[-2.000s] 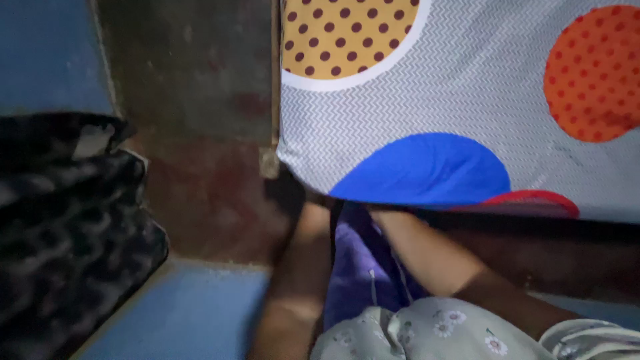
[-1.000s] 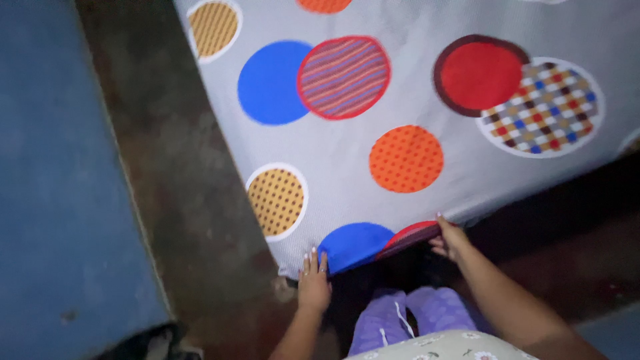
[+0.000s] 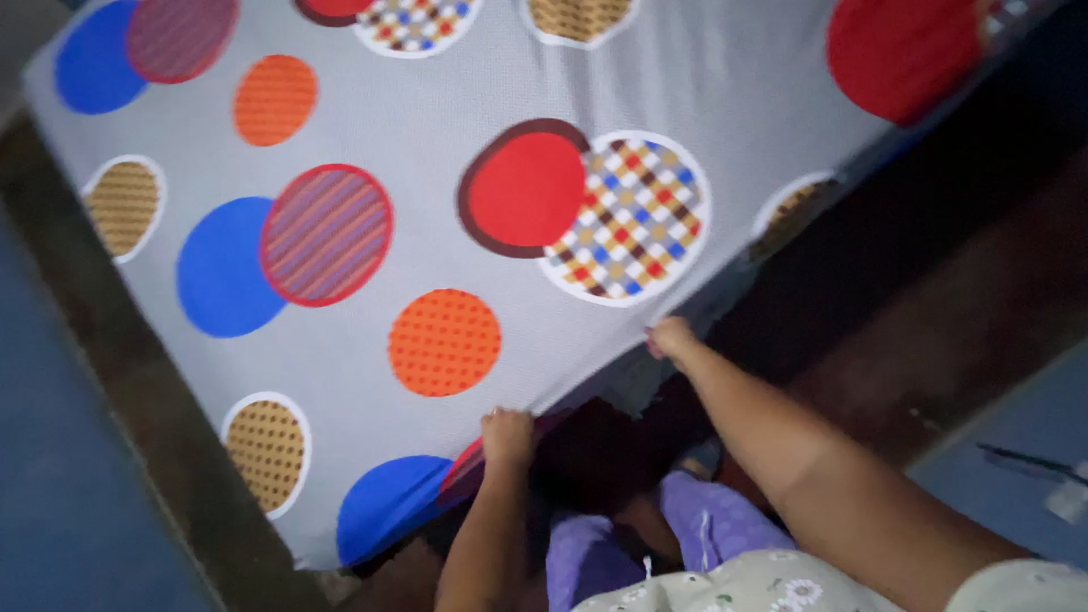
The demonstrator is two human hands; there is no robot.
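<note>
A grey bedsheet with coloured circles (image 3: 408,170) covers a mattress and lies mostly smooth, with some folds toward the top. My left hand (image 3: 507,435) is closed on the sheet's near edge, beside a blue circle and a red-rimmed one. Farther right along the same edge, my right hand (image 3: 670,338) grips the sheet below the checkered circle. Between and below my hands the side under the sheet is dark, with a ragged edge of cloth hanging there.
Dark floor (image 3: 102,365) runs along the bed's left side, with a blue surface (image 3: 59,476) beyond it. My legs in purple trousers (image 3: 722,518) stand close to the bed. A thin dark object (image 3: 1028,459) lies at the lower right.
Two seconds ago both arms reached down below the bed's corner. My right hand has since moved right along the sheet's edge. The view has shifted to show more of the bed.
</note>
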